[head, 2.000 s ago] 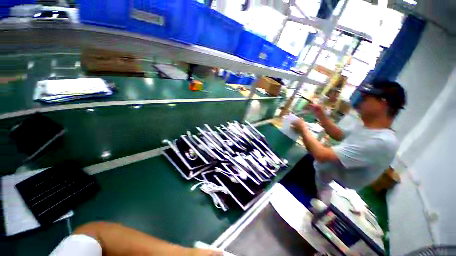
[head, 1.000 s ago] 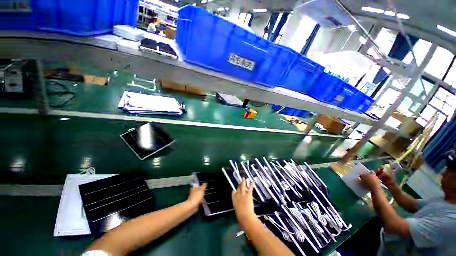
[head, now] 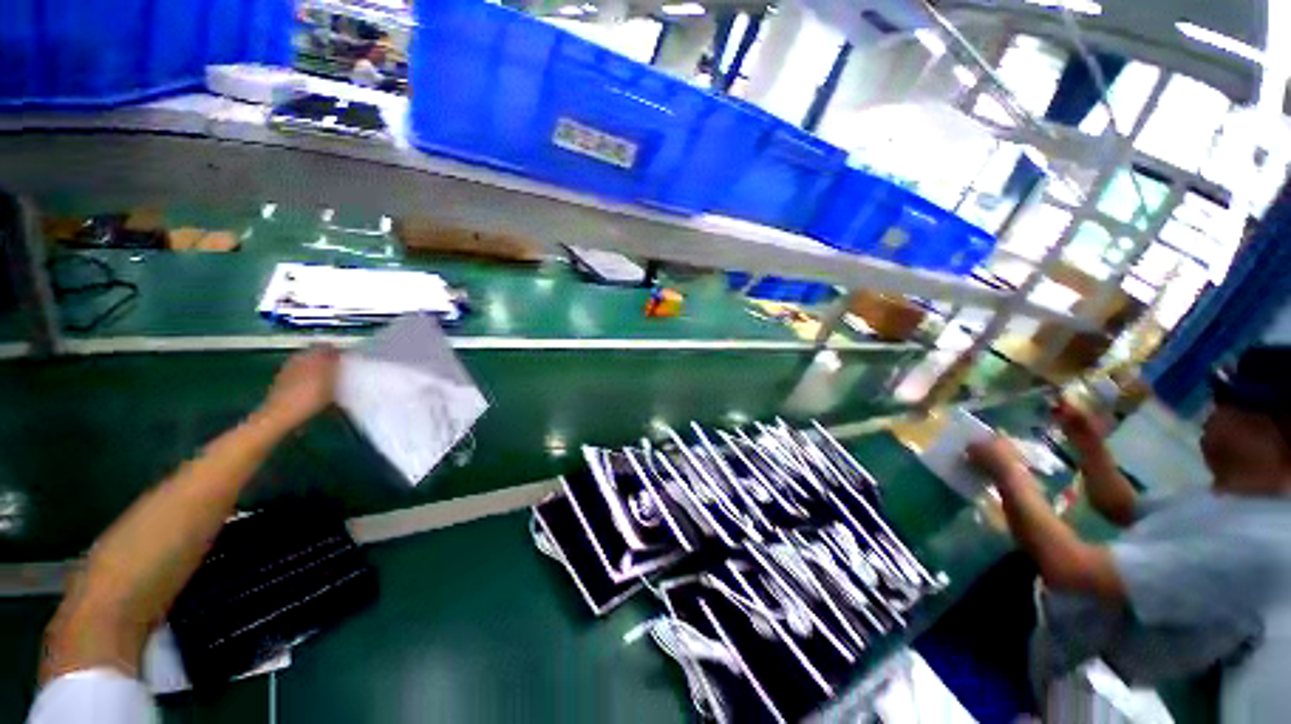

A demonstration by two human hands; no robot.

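Observation:
My left hand [head: 309, 379] reaches out from the lower left and grips the left edge of a small solar panel [head: 414, 403]. The panel's white back faces me, with a thin cord at its lower right side. Overlapping rows of black panels with white edges and coiled white cords [head: 750, 552] lie on the green bench at centre right. A black panel pile [head: 269, 594] lies face up at the lower left, partly behind my forearm, over a white sheet [head: 167, 662]. My right hand is not in view.
Blue bins [head: 566, 120] stand on a shelf [head: 467, 184] above the bench. White sheets or panels [head: 361, 294] lie behind the held panel, with a small orange object [head: 663, 301] to their right. A coworker [head: 1147, 538] at the right holds a pale sheet [head: 956, 450].
My left hand has moved from the row's left end to the far left and now holds a panel, white back showing. The black panel lying there is no longer seen. My right hand has left view.

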